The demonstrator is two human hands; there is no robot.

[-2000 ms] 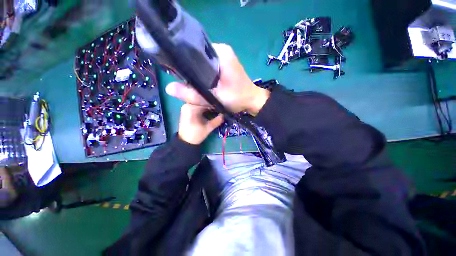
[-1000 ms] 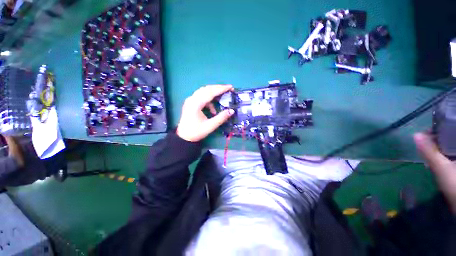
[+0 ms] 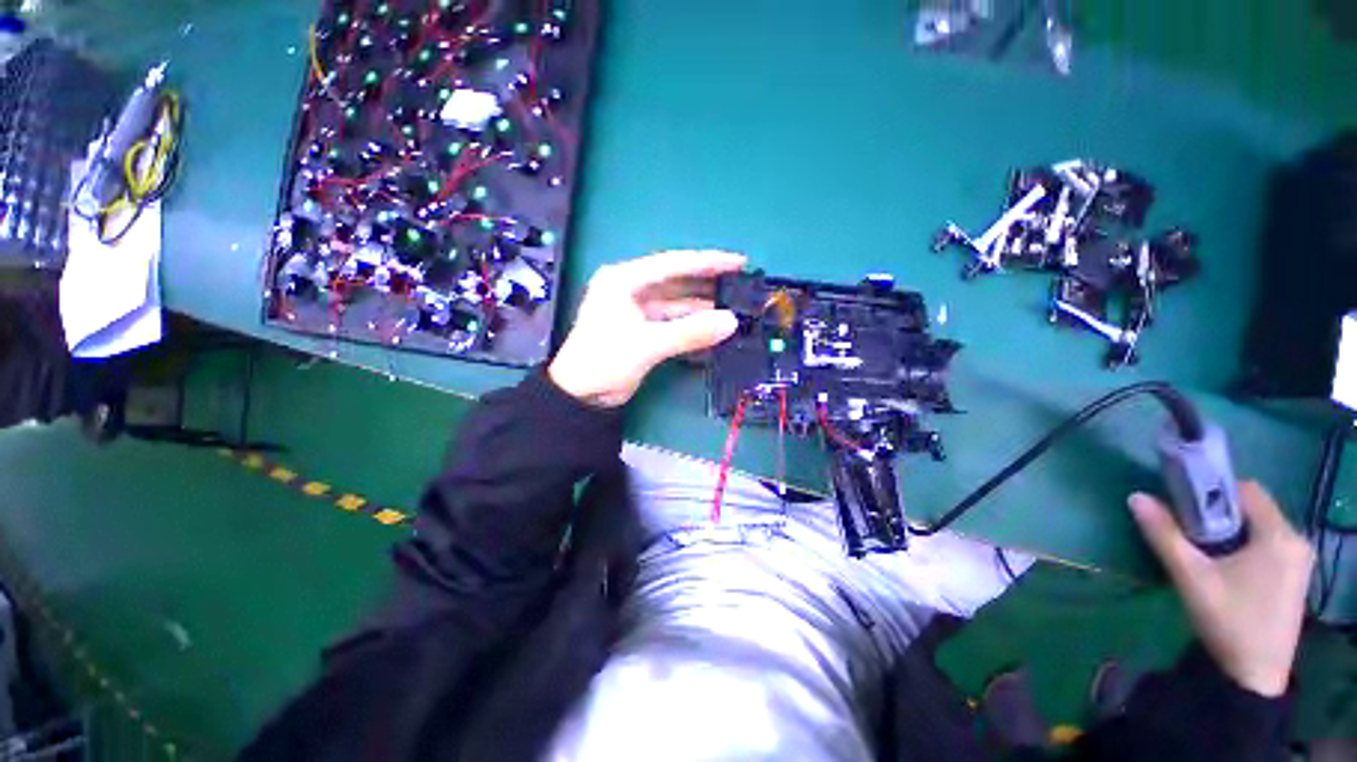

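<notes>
The open black gun-shaped housing (image 3: 833,350) lies near the bench's front edge, grip pointing towards me. Silver and black parts, an orange piece and red wires show in it. My left hand (image 3: 633,328) holds its left end between thumb and fingers. My right hand (image 3: 1243,588) is at the far right, around the lower end of the grey electric screwdriver (image 3: 1202,488), with its thumb held off the side. The fingers behind the screwdriver are hidden. Its black cord loops left towards the housing's grip.
A black parts tray (image 3: 558,290) with wired modules lies at left. Loose mechanism parts (image 3: 1079,253) lie right of the housing. A spare screwdriver (image 3: 119,149) with yellow cord lies far left by white paper (image 3: 116,283). Metal brackets (image 3: 990,27) are at the back. A dark box (image 3: 1302,283) stands at right.
My right hand and the screwdriver have moved from over the housing to the far right, then a little back left. My left hand stays on the housing. The view has shifted.
</notes>
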